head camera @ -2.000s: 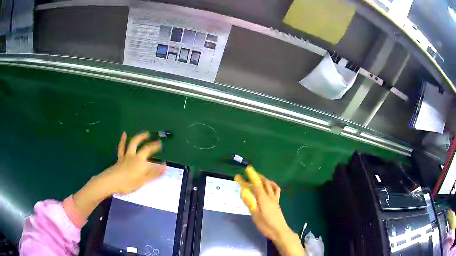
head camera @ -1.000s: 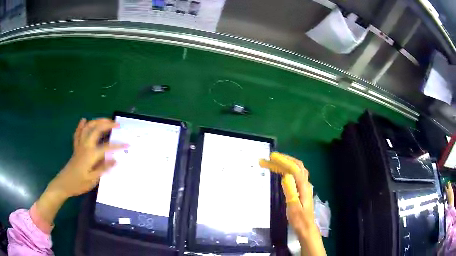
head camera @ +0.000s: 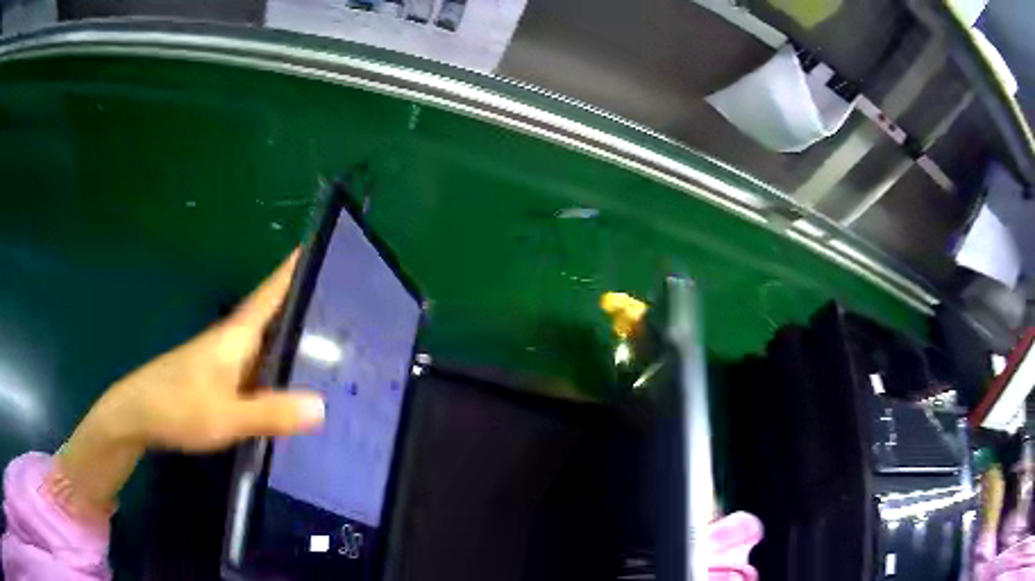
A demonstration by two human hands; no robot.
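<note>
My left hand [head camera: 187,392] grips a tablet [head camera: 346,369] by its left edge, thumb on the lit screen. This tablet is tilted up, its screen facing right, with a white label and a handwritten mark near the bottom. A second tablet [head camera: 687,420] stands nearly on edge and is blurred. My right hand [head camera: 623,312] is mostly hidden behind it; yellow-covered fingertips show at its left side. The black tray [head camera: 511,477] lies between the two tablets. A blurred small test plug [head camera: 577,213] lies on the green bench.
Black stacked trays [head camera: 806,443] stand at the right, with dark tablets [head camera: 922,511] beyond them. A metal rail [head camera: 477,100] crosses behind the green mat [head camera: 136,170], below a rack with posted sheets [head camera: 783,102]. Another person's pink sleeve [head camera: 1010,560] shows at the far right edge.
Both tablets have been taken hold of and tilted up from lying flat. The right one has moved right, uncovering the tray. The left screen looks dimmer.
</note>
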